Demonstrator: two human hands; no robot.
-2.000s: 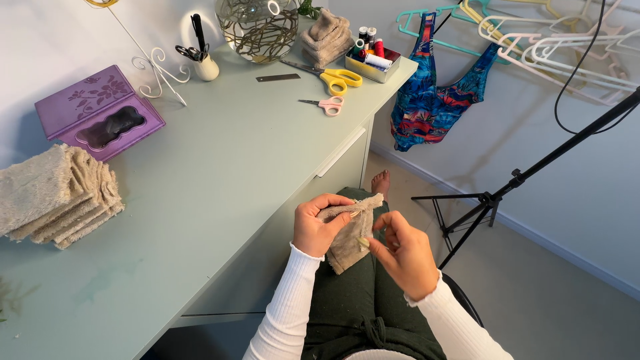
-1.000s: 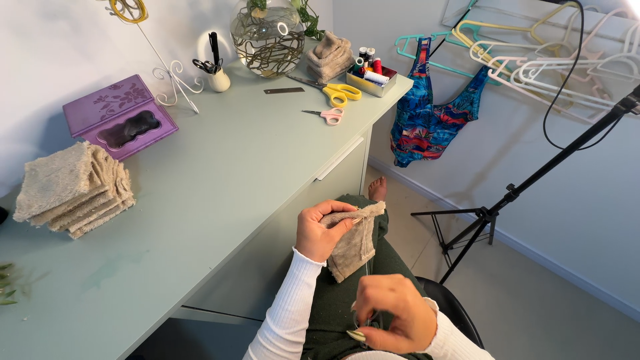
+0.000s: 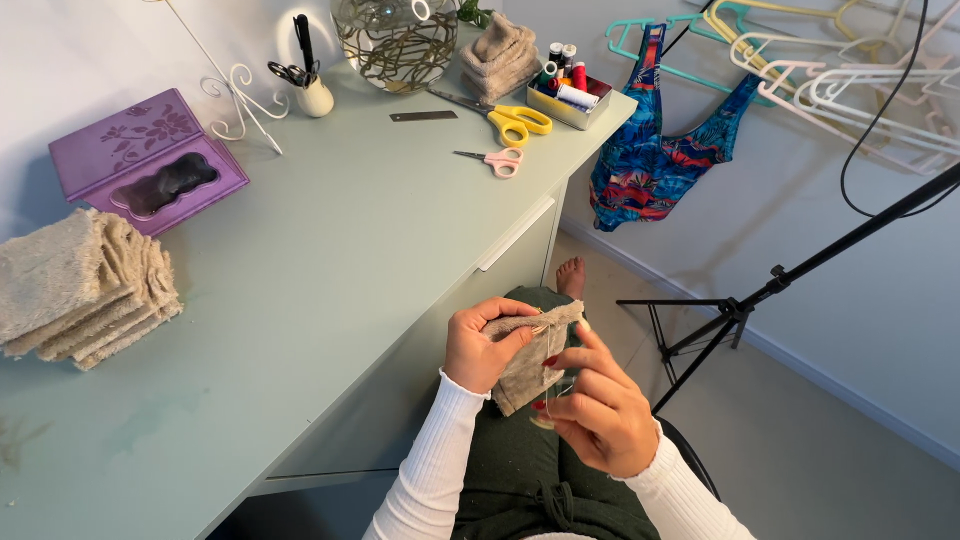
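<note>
My left hand [image 3: 480, 345] pinches the folded upper edge of a beige plush fabric piece [image 3: 529, 367] above my lap. A pale thread [image 3: 548, 367] runs down from that edge to my right hand [image 3: 606, 405]. The raised index finger of my right hand is at the fabric's right corner, while its other fingers are curled by the thread. Whether a needle is between them cannot be told. On the desk lie yellow-handled scissors [image 3: 517, 124], small pink-handled scissors [image 3: 501, 161] and a metal blade or short ruler [image 3: 424, 116]. Thread spools [image 3: 577, 96] fill a small tin [image 3: 587, 115].
A stack of beige fabric pieces [image 3: 90, 289] and an open purple box [image 3: 150, 165] sit on the desk's left. Behind are a pen holder [image 3: 314, 97], a glass bowl [image 3: 394, 45] and folded fabric [image 3: 499, 60]. A black tripod [image 3: 731, 307] stands right, below hangers [image 3: 862, 82] and a patterned swimsuit [image 3: 652, 157].
My right hand has risen from low over my lap to the fabric's right side. My left hand still holds the folded edge.
</note>
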